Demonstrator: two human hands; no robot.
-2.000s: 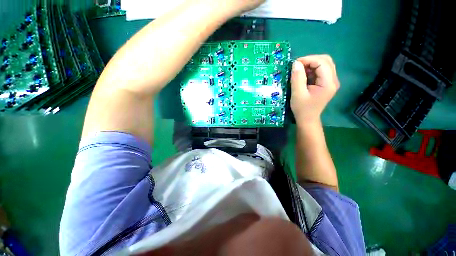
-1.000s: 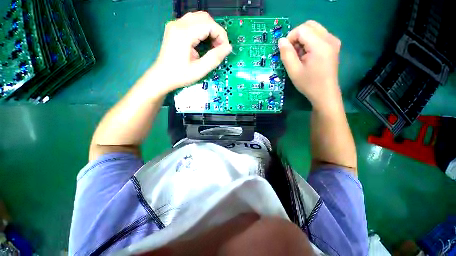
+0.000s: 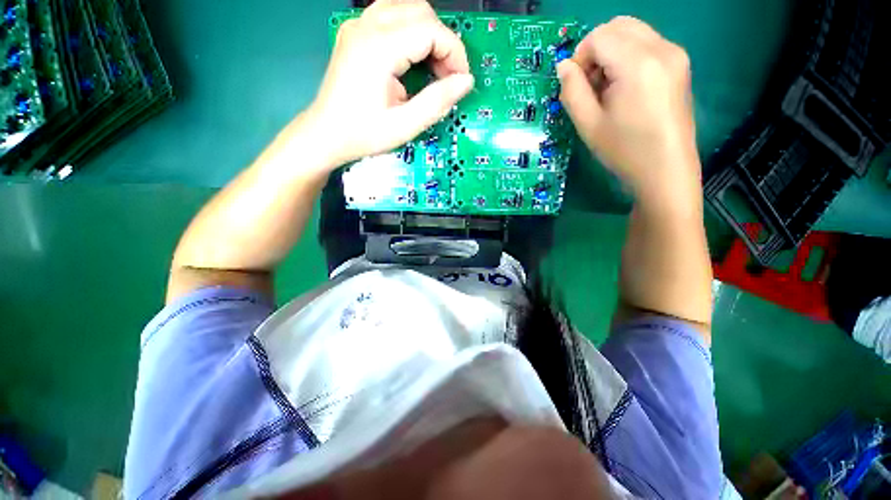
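Note:
A green PCB panel with rows of blue and small black components lies on a black slotted rack in front of my body. My left hand is over the panel's upper left part, thumb and forefinger close together near the middle; whether it pinches a tiny part cannot be told. My right hand is at the panel's upper right edge, thumb and forefinger at a blue component. Its fingertips partly hide that spot, and whether they grip it cannot be told.
Fanned green boards stand at the far left on the green mat. Black slotted racks lie at the right. A red plastic frame and a person's sleeve are beyond the bench edge at lower right.
My left hand has come back from the white paper at the top to over the panel. The paper has left view. My right hand has moved to a blue component near the panel's top right.

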